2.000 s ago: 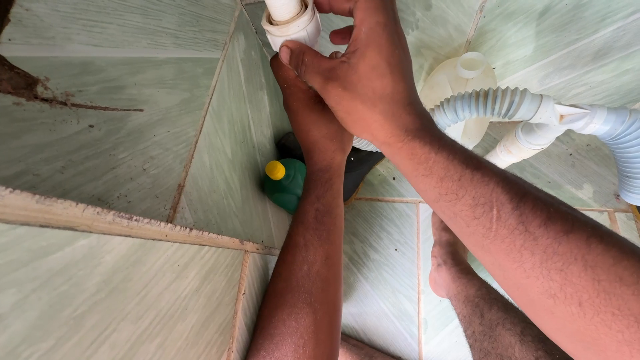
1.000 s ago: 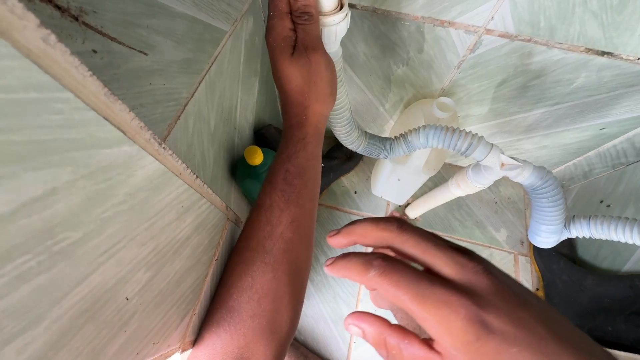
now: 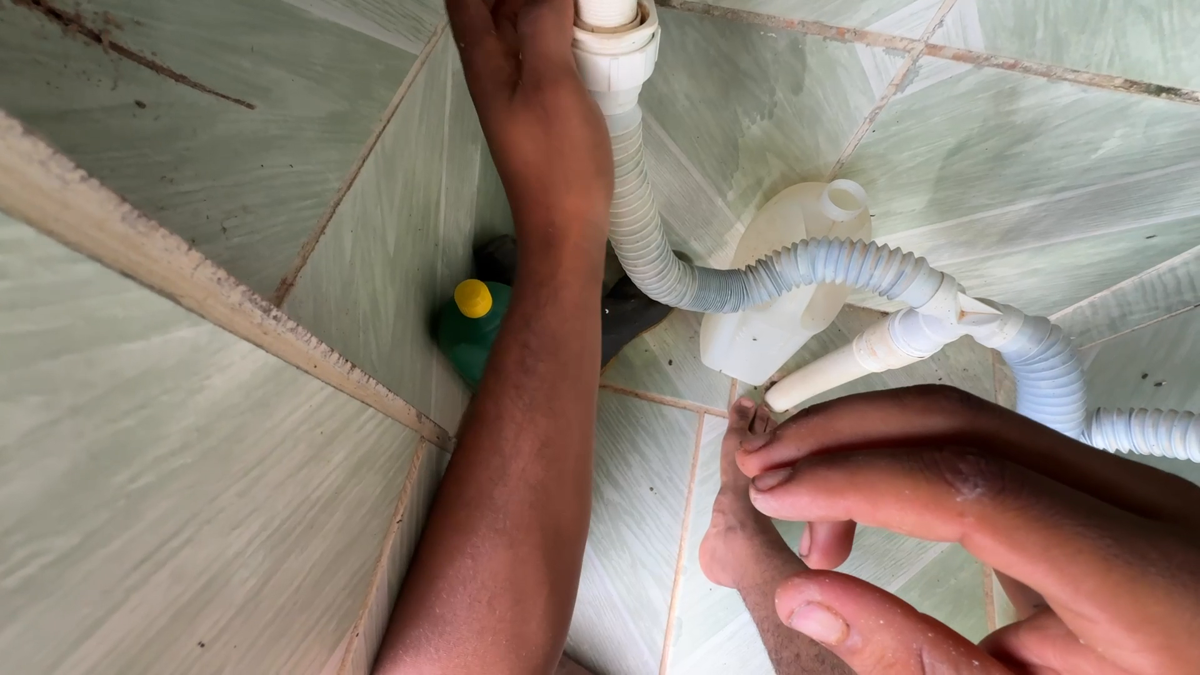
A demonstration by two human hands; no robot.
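Observation:
My left hand [image 3: 539,112] is at the top of the head view, beside a white plastic drain pipe coupling [image 3: 617,56]. Its fingers run out of frame at the top edge, so what they grip is hidden. From the coupling a grey corrugated drain hose [image 3: 717,289] bends down and right to a white branched pipe fitting [image 3: 956,307]. My right hand [image 3: 947,525] is at the lower right, palm turned inward, fingers and thumb apart, with nothing held. Below the fitting, a short white pipe [image 3: 825,375] points down-left near my bare foot [image 3: 736,525].
A translucent plastic jug [image 3: 759,342] lies behind the hose. A green bottle with a yellow cap [image 3: 473,298] stands beside my left forearm, near a dark object [image 3: 630,314]. A tiled ledge edge [image 3: 206,281] crosses the left side. Another corrugated hose [image 3: 1144,433] leaves at the right.
My right hand has come away from the coupling and moved to the lower right, where it is apart from the pipes. My left hand remains up by the coupling. The view has shifted.

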